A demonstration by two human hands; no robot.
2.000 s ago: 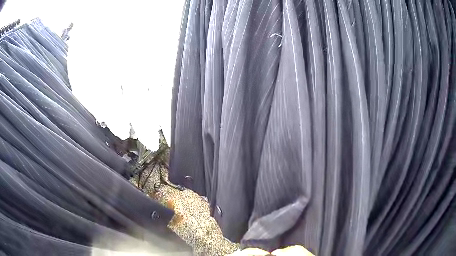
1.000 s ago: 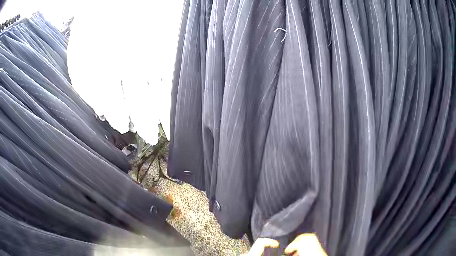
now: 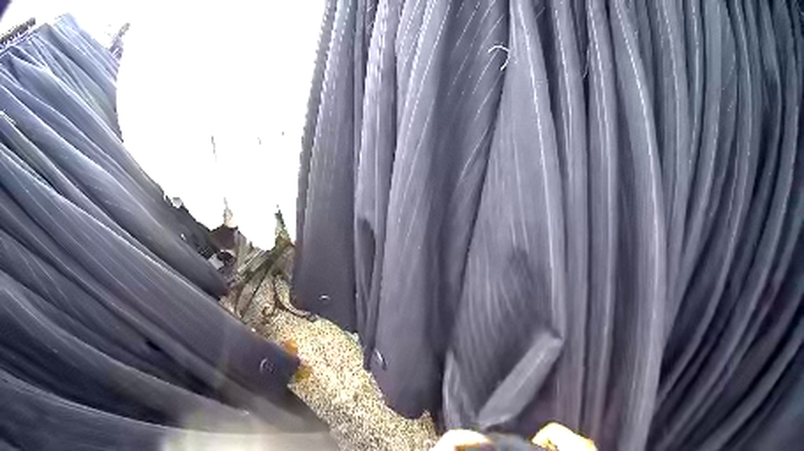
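Dark grey garments with thin pale stripes (image 3: 520, 203) hang closely packed at the centre and right. My left hand (image 3: 462, 439) and my right hand (image 3: 562, 437) show only as overexposed finger parts at the bottom edge. Dark cloth lies between them at the lower end of a folded piece (image 3: 522, 379). The fingers seem to hold this cloth, but the grip itself is cut off by the picture's edge. A white loose thread (image 3: 501, 56) sits on the cloth near the top.
Another row of dark striped garments (image 3: 115, 264) hangs on the left. An overexposed white mass (image 3: 220, 106) is between the rows. Speckled floor (image 3: 339, 388) shows in the gap, with dark thin shapes (image 3: 264, 277) behind it. Small pale rings are near some lower edges.
Both hands came further into view, then sank back slightly towards the bottom edge and stand further apart. The folded piece has shifted right and tilted more steeply.
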